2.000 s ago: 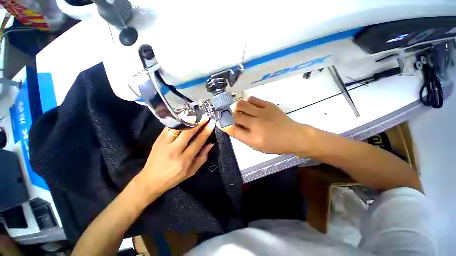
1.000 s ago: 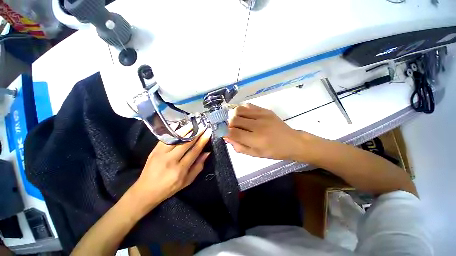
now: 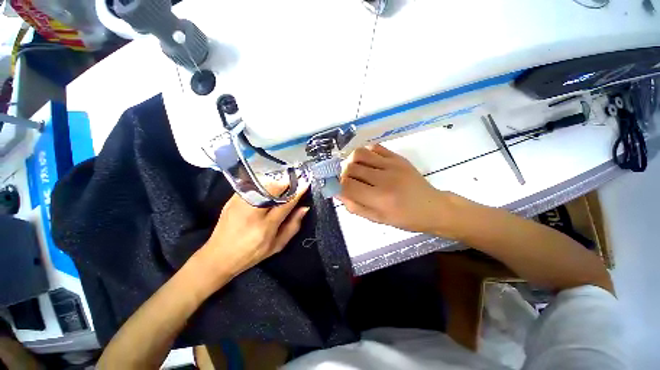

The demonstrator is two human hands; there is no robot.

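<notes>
The dark garment piece is heaped left of the needle area and hangs toward the lap. Its narrow folded band runs from the presser foot area down toward the lap. My left hand lies flat on the cloth, fingertips at the foot, partly behind the looped shiny guard. My right hand is just right of the grey metal attachment, fingers bent together; what they hold, if anything, is hidden. The needle tip is hidden too.
The white sewing machine head spans the top. A silver tapered tool, a dark rod with black handle and black-looped scissors lie at the right. A cardboard box is below the table's ruler edge.
The view has shifted slightly. Both hands stay at nearly the same place by the foot. The cloth shows no clear movement.
</notes>
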